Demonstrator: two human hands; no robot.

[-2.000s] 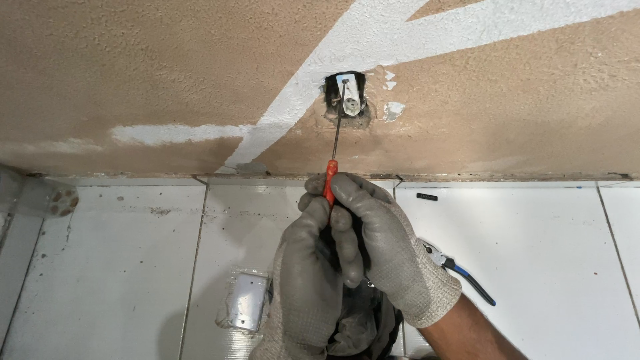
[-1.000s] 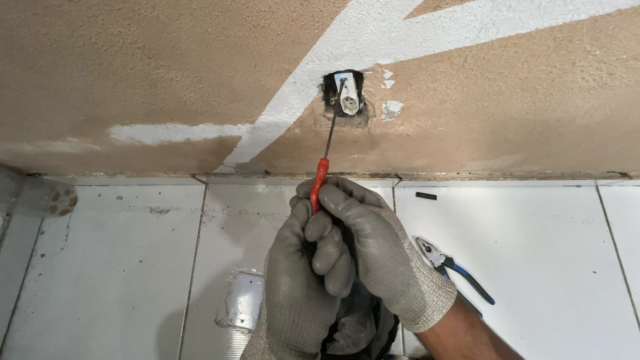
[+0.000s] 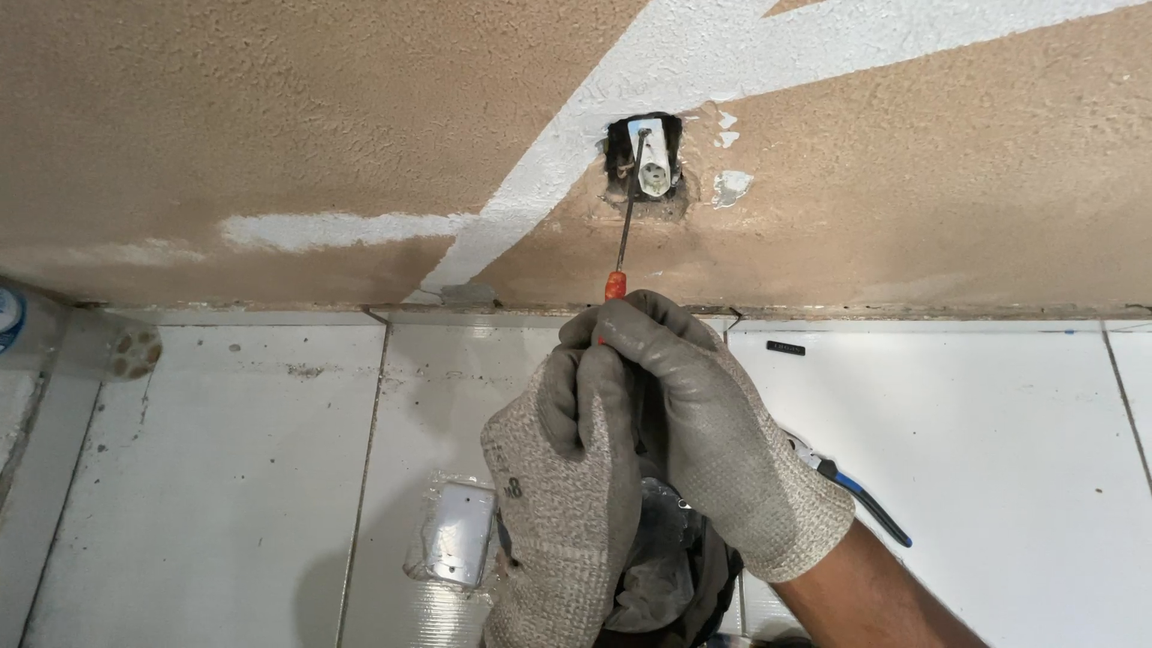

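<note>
A screwdriver with a red handle (image 3: pixel 616 285) points up the wall, its tip at the upper screw of a white socket outlet (image 3: pixel 654 166). The outlet sits in a dark, rough-edged wall box opening (image 3: pixel 619 148). My right hand (image 3: pixel 688 387), in a grey coated glove, has its fingers closed round the handle. Close against it from the left, my left hand (image 3: pixel 576 450), gloved alike, also has its fingers at the handle; its fingertips are partly hidden. Much of the handle is covered by the gloves.
Blue-and-black pliers (image 3: pixel 864 504) lie on the white floor tiles right of my right wrist. A small black piece (image 3: pixel 786 347) lies near the wall. A plastic-wrapped cover plate (image 3: pixel 462 533) lies at left. A clear plastic bottle (image 3: pixel 108 346) is at far left, a dark bag (image 3: pixel 670 558) below my hands.
The screwdriver handle has swung from leaning left to nearly below the outlet, and more of it is covered by my gloves. My left hand has turned, showing more of its back.
</note>
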